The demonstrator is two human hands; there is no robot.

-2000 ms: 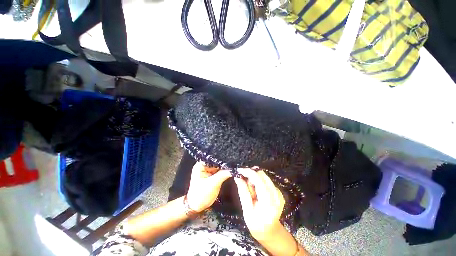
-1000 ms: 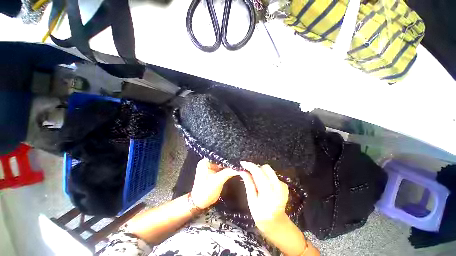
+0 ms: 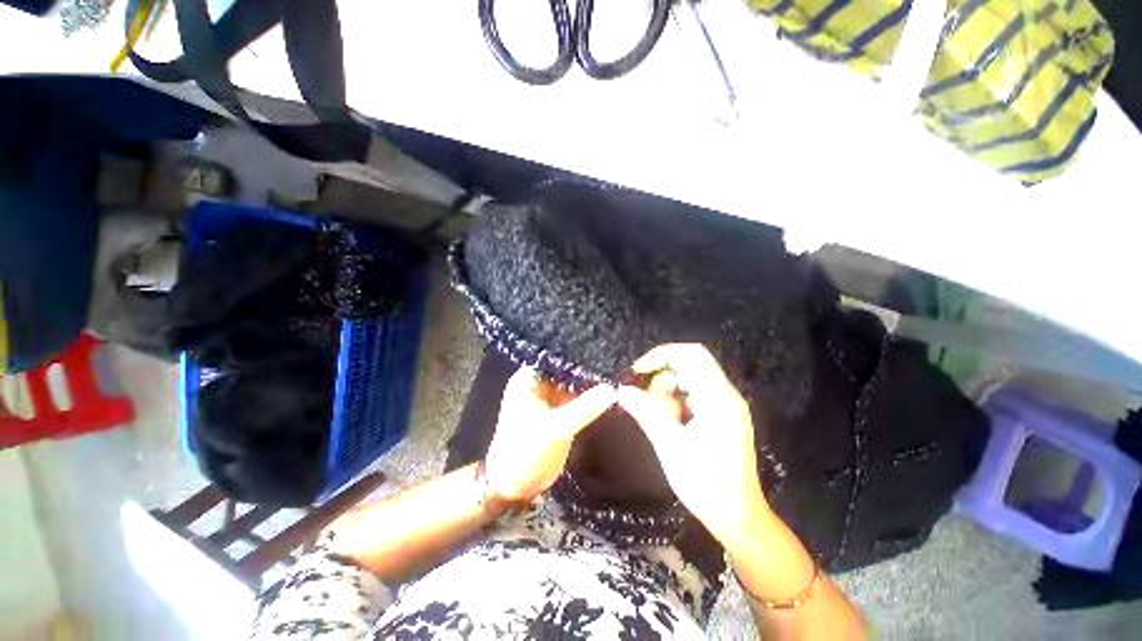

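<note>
The dark nubby jacket [image 3: 551, 282] lies over my lap below the table edge. A black trim [image 3: 510, 339] flecked white and purple runs along its edge. My left hand [image 3: 532, 432] pinches the trimmed edge between thumb and fingers. My right hand [image 3: 701, 438] is just right of it, its thumb and fingertips at the same spot on the trim, index finger curled. A needle or thread between the right fingertips is too small to see. The black part of the jacket with speckled lines [image 3: 859, 463] hangs to the right.
The white table [image 3: 701, 163] crosses the top, bearing scissors [image 3: 564, 50], a thin blue tool [image 3: 714, 53], a yellow-and-black striped bundle [image 3: 1027, 94] and black straps [image 3: 307, 75]. A blue basket [image 3: 376, 401] of black garments stands left. A purple stool [image 3: 983, 482] is right, a red stool [image 3: 94, 394] far left.
My right hand has shifted and turned, its index finger now lifted and curled above the trim. My left hand still pinches the edge. The whole view has shifted slightly.
</note>
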